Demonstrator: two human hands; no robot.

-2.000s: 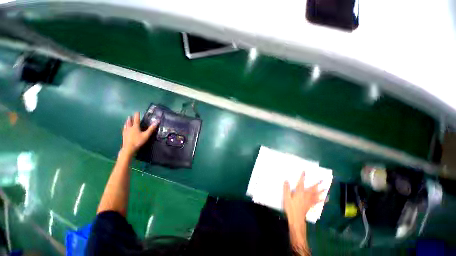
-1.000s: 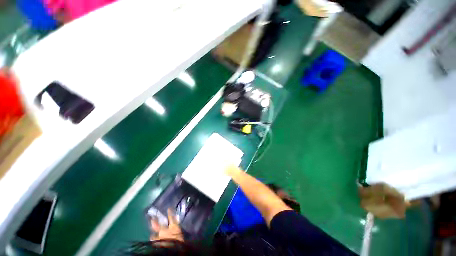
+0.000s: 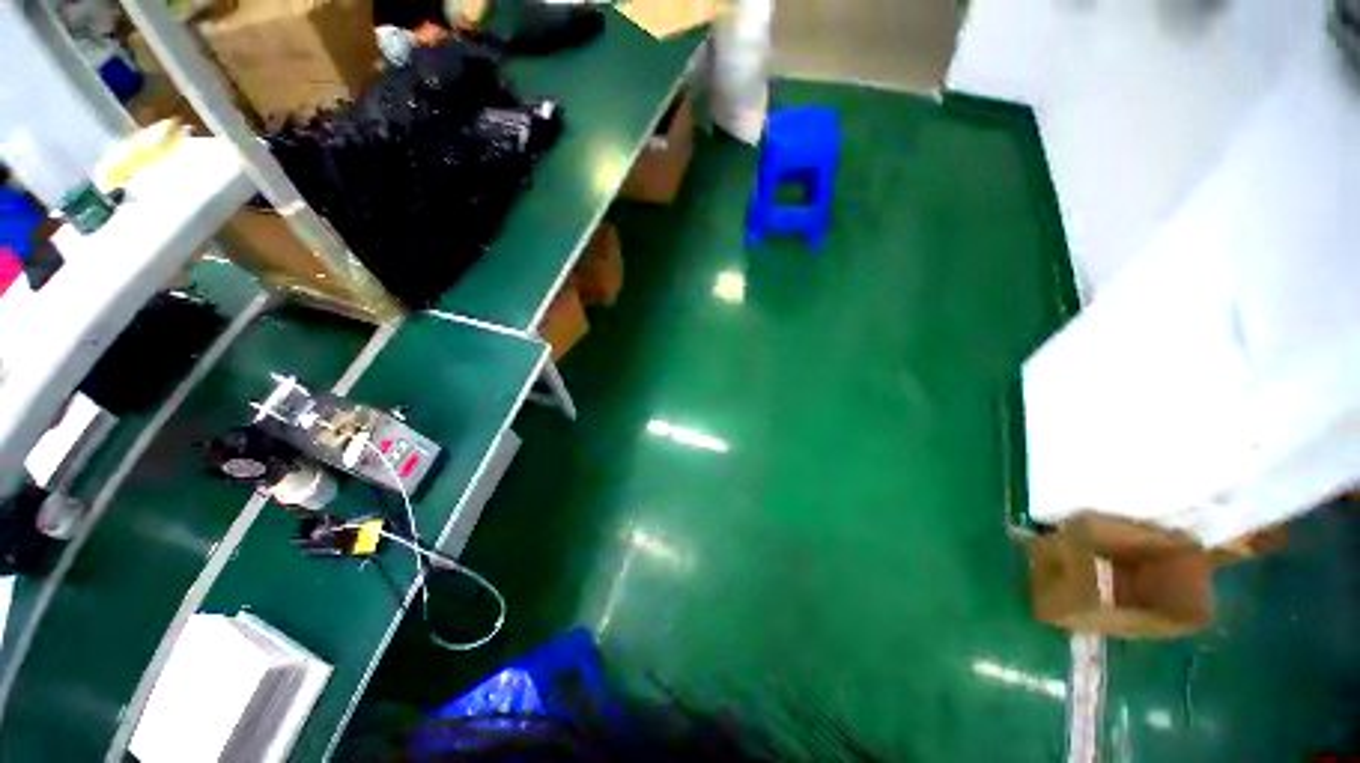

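Neither of my hands is in the picture. Nearest in front of me, at the lower left, a stack of white-faced sheets or panels [image 3: 224,693] lies on the green bench [image 3: 366,611]; its side shows several layers. Beyond it is the iron stand [image 3: 321,537] with a yellow sponge pad. A pale cord loops from there over the bench edge. Behind stands the soldering station [image 3: 366,435], a grey box with metal fittings on top, beside a black fan [image 3: 246,459] and a cream roll [image 3: 306,486].
A heap of black housings [image 3: 425,164] covers part of the adjoining green table, with cardboard boxes [image 3: 291,52] behind. A blue stool [image 3: 798,172] stands on the green floor. An open cardboard box [image 3: 1126,574] is at the right. Something blue [image 3: 522,693] is at the bottom edge.
The view has swung right towards the floor and adjoining table. Both hands and the black housing have left the picture. The white stack now sits at the lower left.
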